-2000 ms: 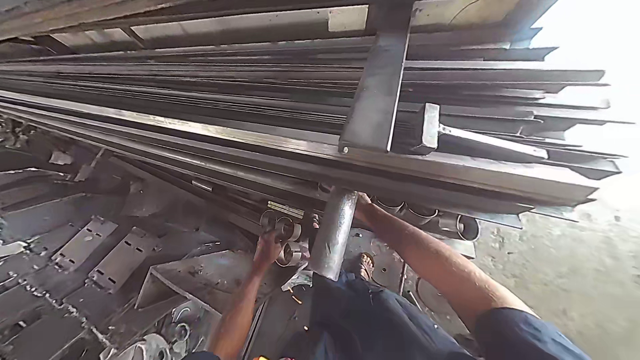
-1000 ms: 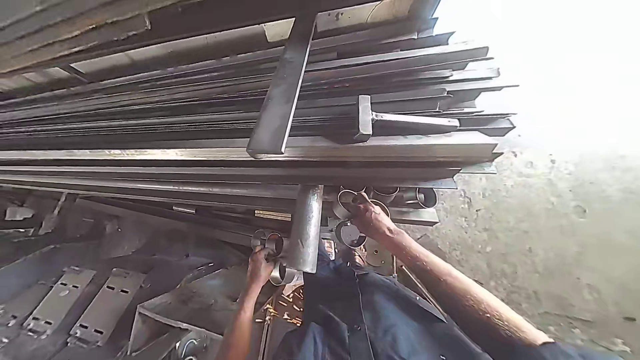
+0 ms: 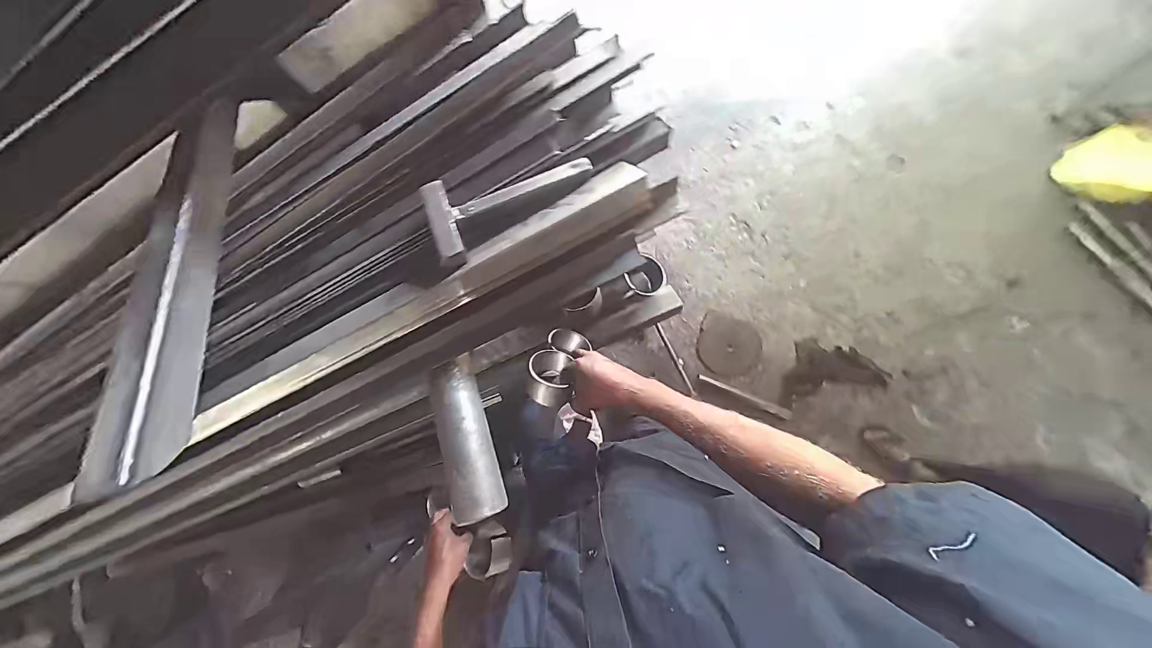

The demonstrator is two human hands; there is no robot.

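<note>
My right hand [image 3: 605,380] is closed on short metal pipe rings [image 3: 549,378], two of them side by side at its fingers. Below the upright round steel pipe [image 3: 470,445], my left hand [image 3: 445,544] grips another metal ring [image 3: 489,553], with part of a further ring just behind its fingertips. The pipe stands out from the stack of long steel bars and lies between my two hands. More rings [image 3: 645,274] rest by the stack's lower right end, above my right hand. On top of the bars lies a hammer [image 3: 443,221] with a metal head.
Long steel angle bars [image 3: 378,333] fill the left, their uneven ends pointing up and right. A steel upright [image 3: 162,306] crosses them. On the concrete floor [image 3: 855,243] lie a round disc [image 3: 730,342] and a flat strip [image 3: 743,397]. Something yellow [image 3: 1105,164] is at the far right.
The view has swung to the right and tilted. My right hand, seen at the rings beside the stack a second ago, is now lower, nearer my body, with rings in it.
</note>
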